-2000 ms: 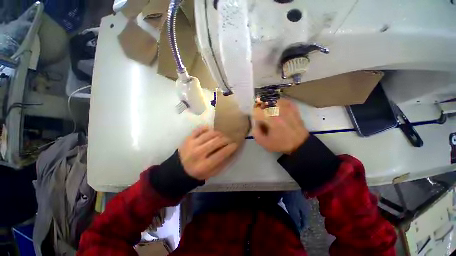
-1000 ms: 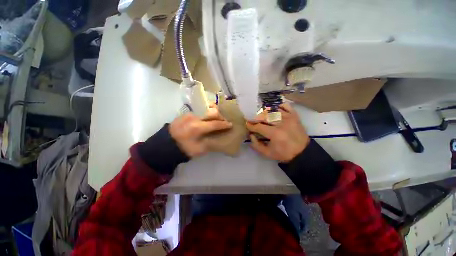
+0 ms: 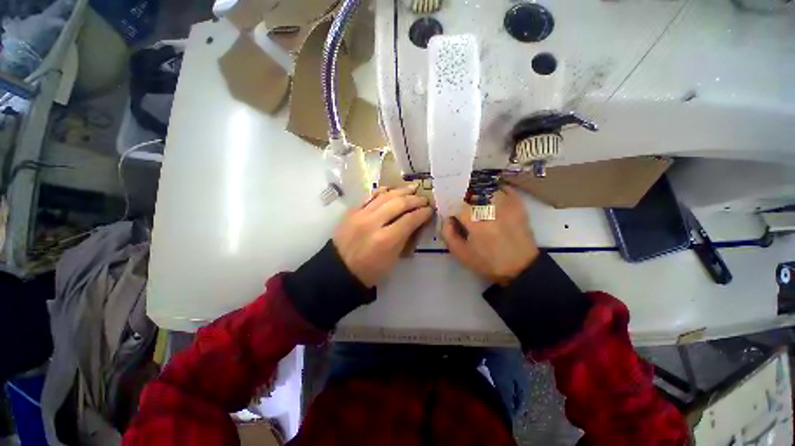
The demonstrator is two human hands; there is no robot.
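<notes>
A brown piece (image 3: 421, 239) lies under the front of the white sewing machine (image 3: 610, 78), mostly hidden by my fingers and the machine head cover (image 3: 453, 113). My left hand (image 3: 381, 232) lies over its left side, fingers together, holding it against the bed. My right hand (image 3: 495, 242) is at the right of the needle area, fingertips bent in under the head; whether it grips the piece is hidden. The needle and presser foot cannot be made out.
The lamp (image 3: 342, 165) on its gooseneck stands left of the needle area. Brown cut pieces (image 3: 253, 73) lie at the upper left. Another brown piece (image 3: 601, 185), a black phone-like rectangle (image 3: 649, 228) and a black-handled tool (image 3: 711, 253) lie under the arm. Grey cloth (image 3: 100, 322) hangs at left.
My left hand has moved right and now covers most of the brown piece, which showed more openly before. My right hand stays near the head. The view has shifted slightly.
</notes>
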